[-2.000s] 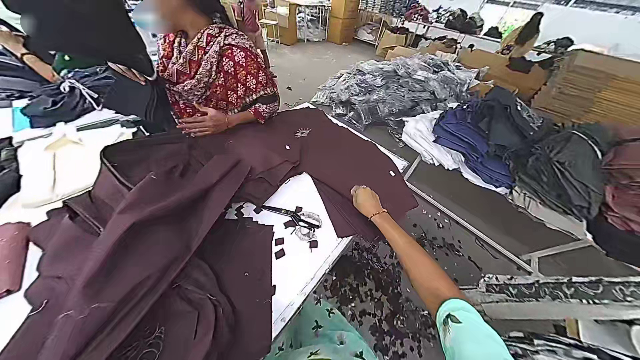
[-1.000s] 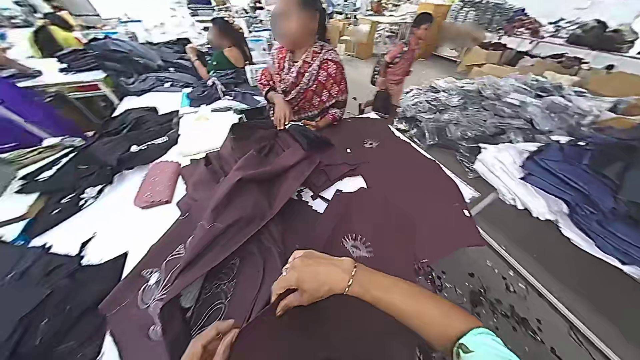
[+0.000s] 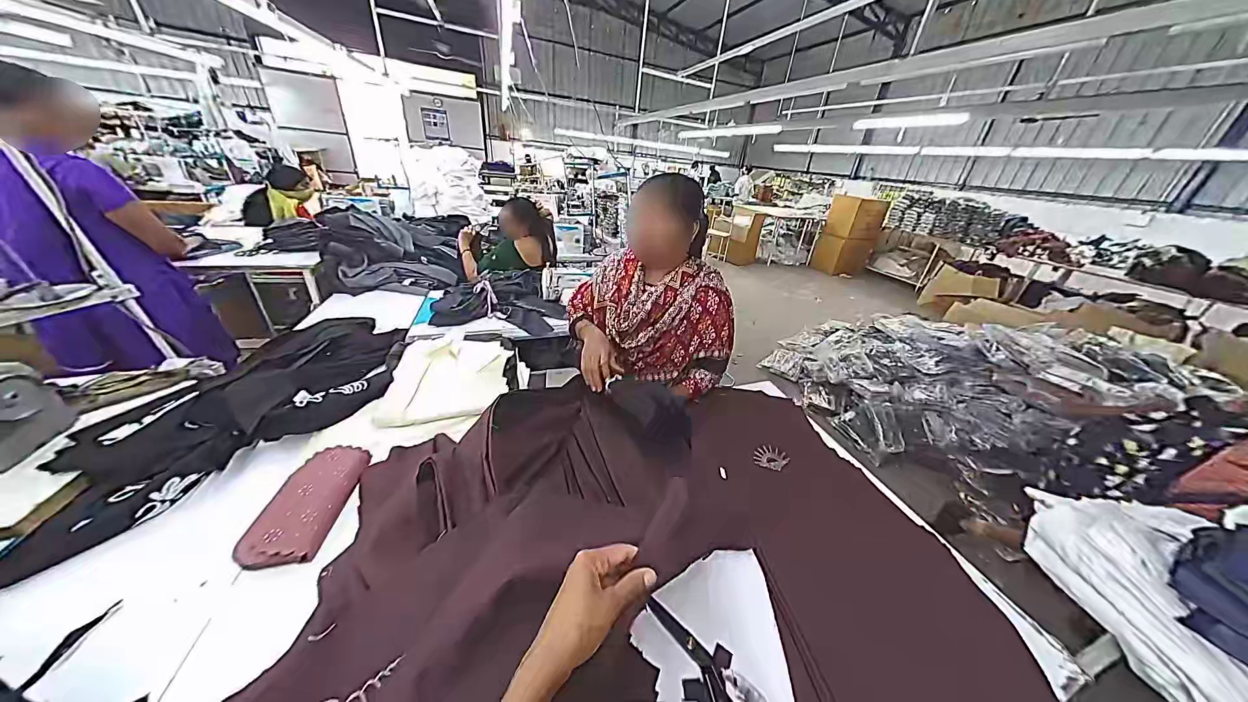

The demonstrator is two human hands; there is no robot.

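Observation:
Dark maroon fabric pieces point(image 3: 858, 556) cover much of the white table, some lying smooth on the right, others bunched on the left. My left hand point(image 3: 590, 604) comes in from the bottom centre and pinches an edge of the bunched maroon fabric point(image 3: 487, 556) between thumb and fingers. Just right of this hand lies a pair of scissors point(image 3: 694, 648) on a bare white patch of table, its handles cut off by the lower edge. A pale sunburst embroidery point(image 3: 770, 457) marks the right-hand fabric. My right hand is out of view.
A co-worker in red point(image 3: 651, 322) stands across the table, hands by the far fabric. A pink folded cloth point(image 3: 304, 507), cream cloth point(image 3: 444, 380) and black embroidered pieces point(image 3: 224, 409) lie left. Plastic-wrapped bundles point(image 3: 907, 380) and white garments point(image 3: 1111, 565) are at right.
The view has tilted up. One second ago both my hands were at the near fabric; now only my left shows, farther over the table. The scissors, hidden one second ago, are visible again.

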